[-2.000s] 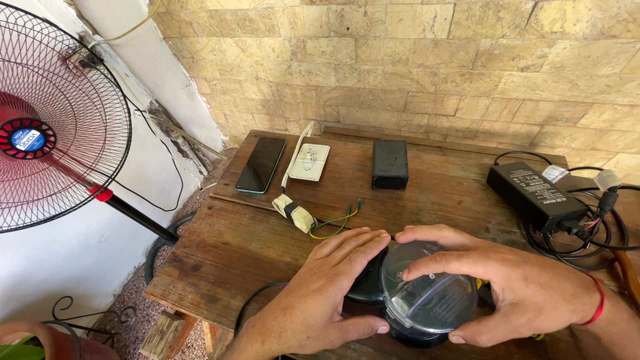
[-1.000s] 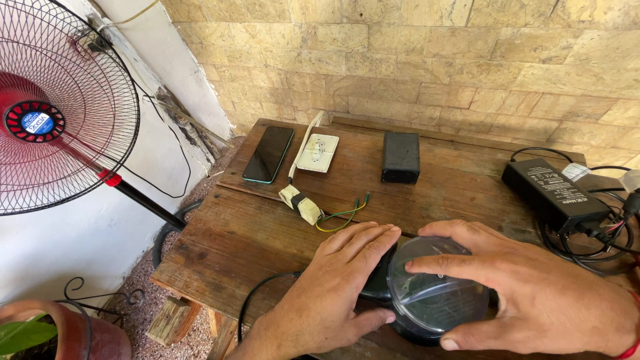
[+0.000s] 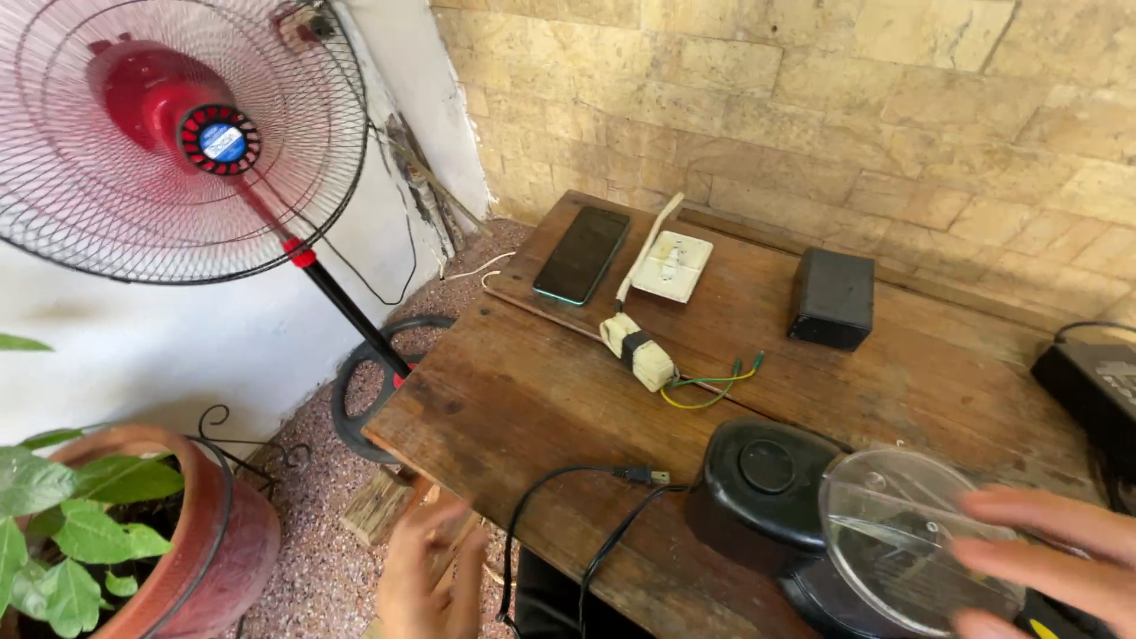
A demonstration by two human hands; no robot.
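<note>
A black plastic appliance (image 3: 765,488) with a round button and a clear round lid (image 3: 923,541) stands at the table's front. My right hand (image 3: 1047,550), blurred, is at the lid's right edge with fingers apart; whether it touches is unclear. My left hand (image 3: 435,568) hangs off the table's front left edge, fingers apart, holding nothing. A black cord with a plug (image 3: 643,477) lies between that hand and the appliance. Farther back are a taped cream block (image 3: 639,353) with green and yellow wires, a white socket plate (image 3: 673,266), a smartphone (image 3: 581,256) and a black box (image 3: 832,298).
A pedestal fan (image 3: 219,142) stands left of the wooden table (image 3: 479,382), with a potted plant (image 3: 195,524) in front of it. A black power adapter (image 3: 1092,382) lies at the table's right. A stone-tiled wall (image 3: 799,106) rises behind.
My left hand has left the black appliance and moved left, off the table edge. My right hand has shifted right from the clear lid's top. The view has swung left.
</note>
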